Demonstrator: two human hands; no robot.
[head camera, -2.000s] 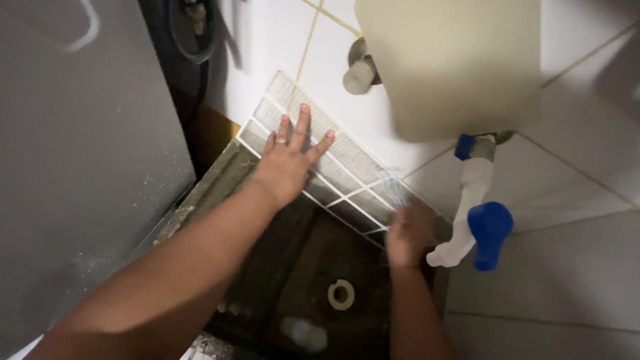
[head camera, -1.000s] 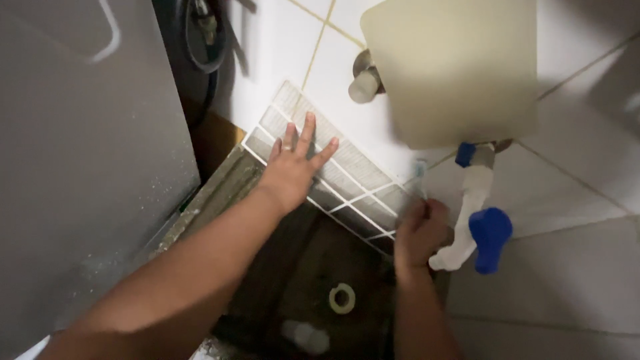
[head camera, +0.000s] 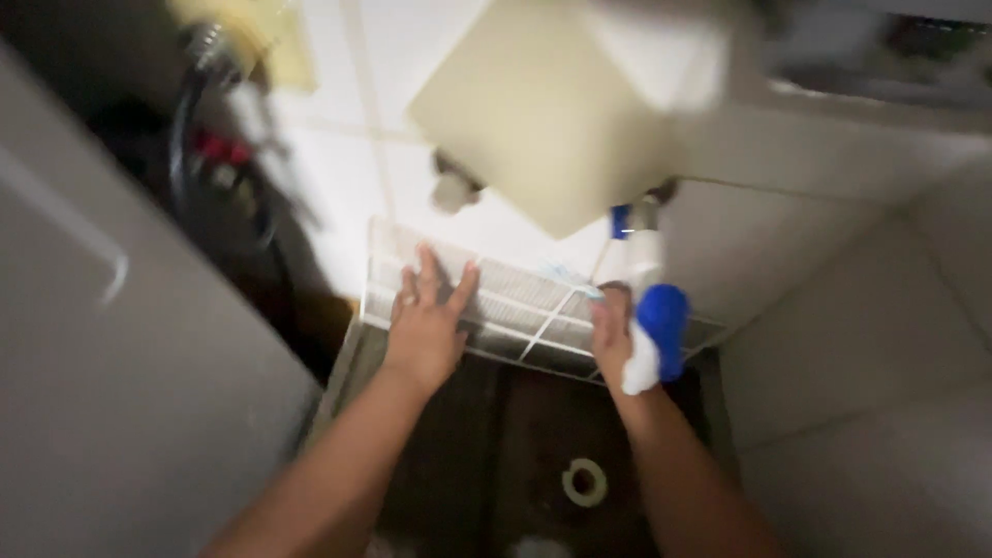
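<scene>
A white-framed mesh filter panel (head camera: 511, 310) leans against the tiled wall over a dark sink. My left hand (head camera: 430, 325) lies on its left part, fingers spread, pressing the mesh. At the panel's right part, my right hand (head camera: 614, 325) is closed around a small brush (head camera: 572, 277) with pale bluish bristles, which touches the upper mesh. Motion blur hides the brush's handle. The white tap spout partly covers my right wrist.
A white plastic tap with a blue lever (head camera: 663, 329) juts out beside my right hand. Above hangs a beige container (head camera: 542, 116). A grey appliance side (head camera: 147, 372) stands at left. A pale ring (head camera: 584, 482) lies in the dark sink (head camera: 504, 434).
The view has turned and shifted strongly. My left hand stays spread on the panel; my right hand, with the brush, is now nearer the panel's upper edge.
</scene>
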